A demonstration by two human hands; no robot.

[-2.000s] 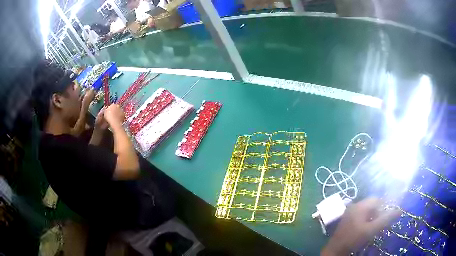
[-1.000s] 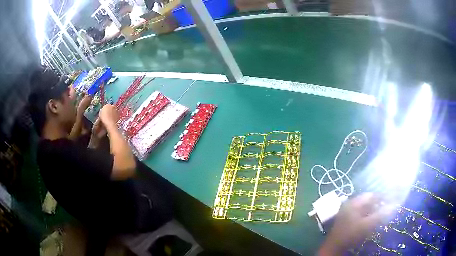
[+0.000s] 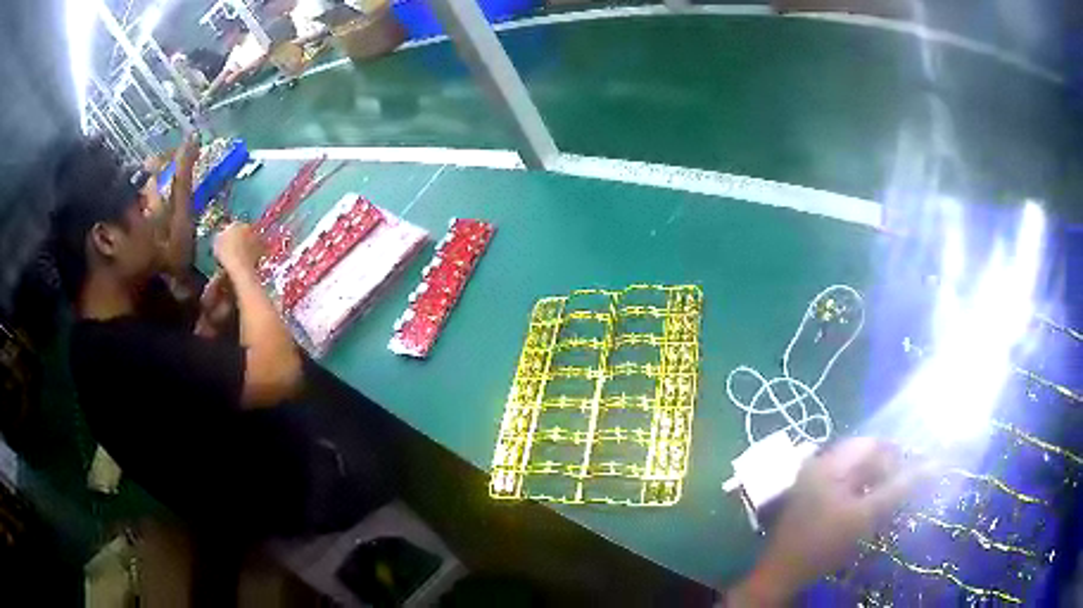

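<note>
My left hand (image 3: 837, 505), bare and blurred, is at the lower right over the left edge of the blue bin (image 3: 903, 255). Glare hides its fingertips, so I cannot tell whether it holds anything. A gold runner frame (image 3: 1033, 489) with thin wavy bars shows over the bin at the right edge, partly washed out by glare. A full gold sprue frame (image 3: 596, 398) lies flat on the green bench to the left of my hand. My right hand is not in view.
A white adapter (image 3: 772, 472) with a looped cord lies beside the bin. A small gold cluster (image 3: 835, 311) lies in its loop. Red strips (image 3: 443, 287) and a pale red bundle (image 3: 353, 273) lie farther left. Another worker (image 3: 166, 356) sits at the left. A post (image 3: 499, 83) stands behind.
The bench items sit slightly higher and farther left in the picture as the view shifts. The other worker's far arm is raised. My left hand stays by the bin's edge.
</note>
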